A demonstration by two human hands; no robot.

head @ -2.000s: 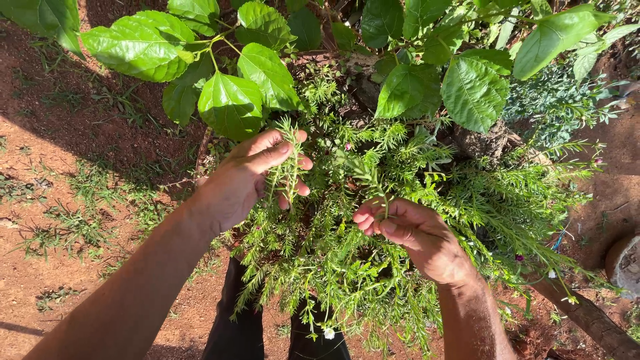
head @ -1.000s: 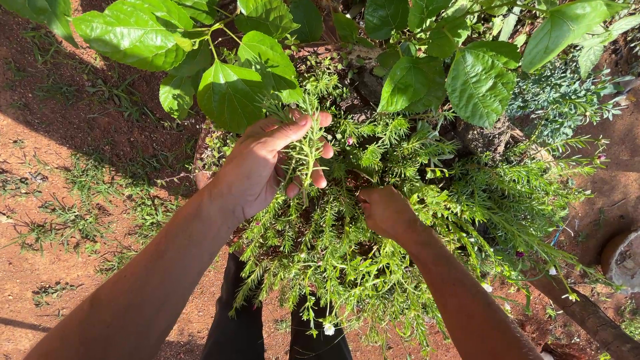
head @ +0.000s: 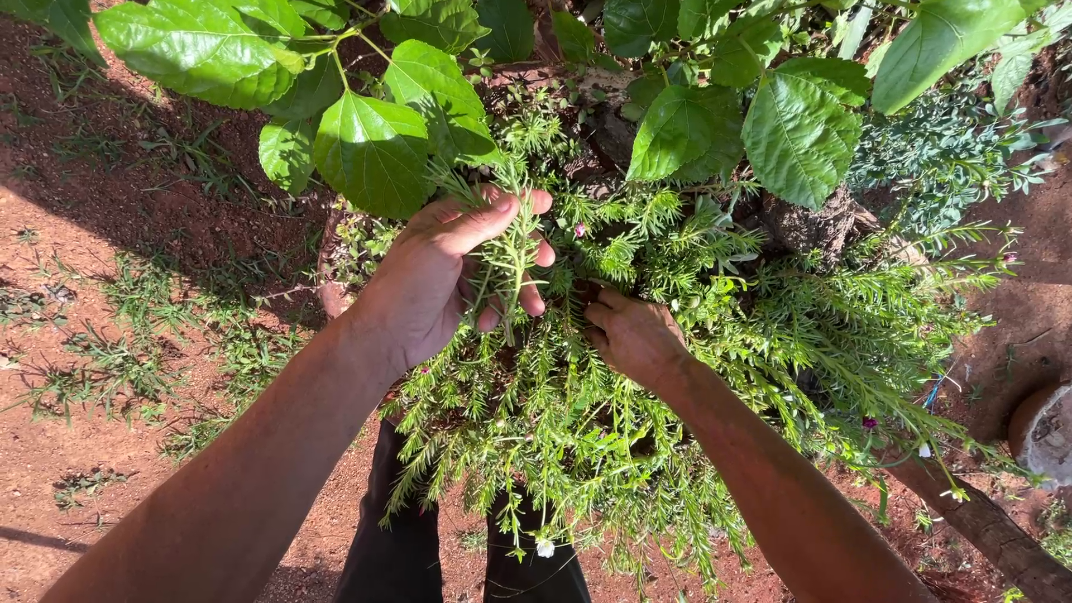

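My left hand (head: 444,276) holds a small bunch of cut green sprigs (head: 512,260) with narrow leaves, pinned between thumb and fingers above the left part of the bed. My right hand (head: 634,335) reaches into the dense narrow-leaved plant (head: 569,427), right of and a little below the left hand. Its fingertips are partly hidden among the stems, so what they grip there cannot be made out. The plant bears a white flower (head: 545,548) low down and a few small magenta ones.
Broad green leaves (head: 373,151) overhang the top. A woody stump (head: 808,222) stands behind the plant, a branch (head: 988,528) lies lower right, and a round pot (head: 1047,435) sits at the right edge. Reddish soil (head: 50,435) with grass tufts lies left.
My right hand, earlier holding a sprig above the plant, has moved down into the foliage. My left hand has shifted slightly up and right, still with sprigs in it.
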